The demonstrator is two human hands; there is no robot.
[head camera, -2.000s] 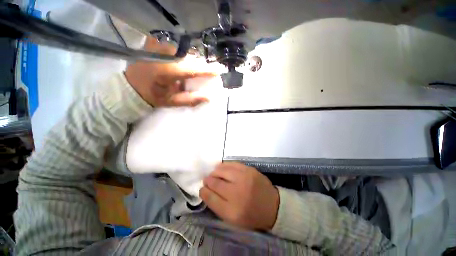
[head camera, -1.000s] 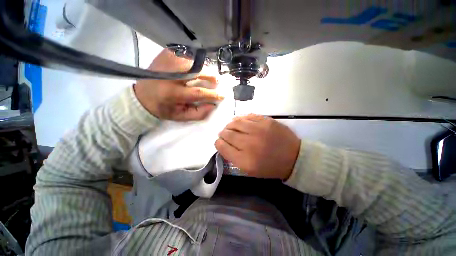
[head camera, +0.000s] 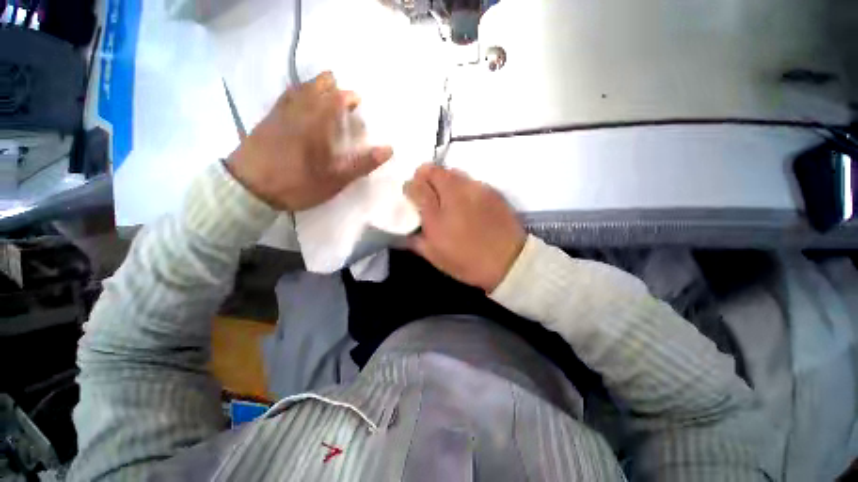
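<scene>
A white fabric piece [head camera: 376, 122] lies under the bright lamp glow and hangs over the table's front edge at its lower end. My left hand [head camera: 310, 146] rests on the fabric with its fingers spread and pressed on it; it does not grip it. My right hand [head camera: 466, 221] pinches the fabric's right edge near the table's front edge. The sewing machine's dark lower parts [head camera: 463, 21] show at the top edge; the glare hides the needle area.
The white table [head camera: 640, 169] has a ruler-marked grey front edge [head camera: 659, 227]. A dark glossy box or phone [head camera: 828, 186] sits at its right. Grey and pale cloth [head camera: 753, 301] hangs below the table edge at right. A yellow-brown object [head camera: 240, 356] shows below left.
The view has shifted, so the machine head is mostly out at the top. The fabric lies flatter under my left hand, with more of it spread upward. My right hand still pinches its edge.
</scene>
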